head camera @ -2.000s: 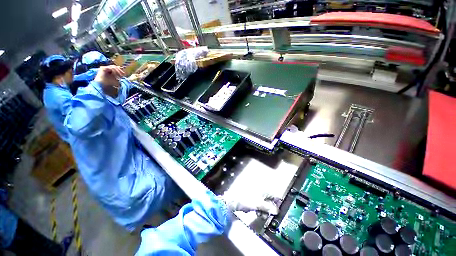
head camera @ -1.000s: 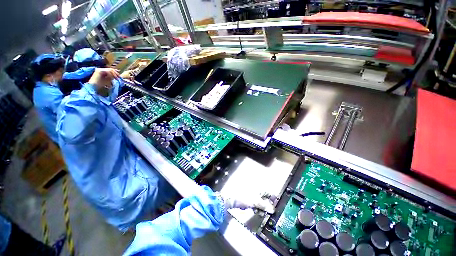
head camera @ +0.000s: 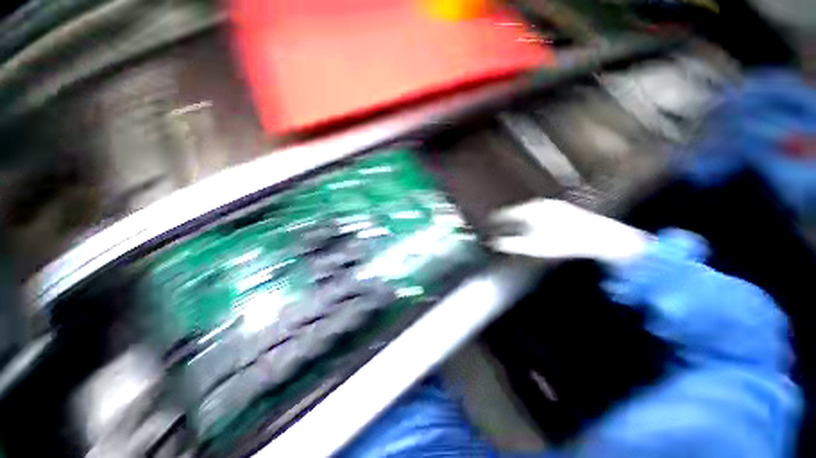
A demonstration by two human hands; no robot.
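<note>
The whole view is motion-blurred. A green circuit board (head camera: 358, 201) lies in a dark carrier on the conveyor, with a blurred row of grey capacitors (head camera: 286, 344) along its near side. My right hand (head camera: 568, 231), in a white glove, is at the board's right end with its fingertips at the carrier's edge. My left hand (head camera: 121, 394), a pale gloved blur, is at the carrier's left end. Blur hides whether either hand grips the carrier.
Silver conveyor rails run along the far side (head camera: 224, 183) and near side (head camera: 403, 358) of the board. A red sheet (head camera: 376, 63) with a yellow object (head camera: 454, 9) lies beyond. Another person's blue sleeve (head camera: 760, 125) is at the upper right.
The view has swung right, so the board now shows at centre-left. My right hand has come into view at its right end. The left-side neighbours and black bins have left the view.
</note>
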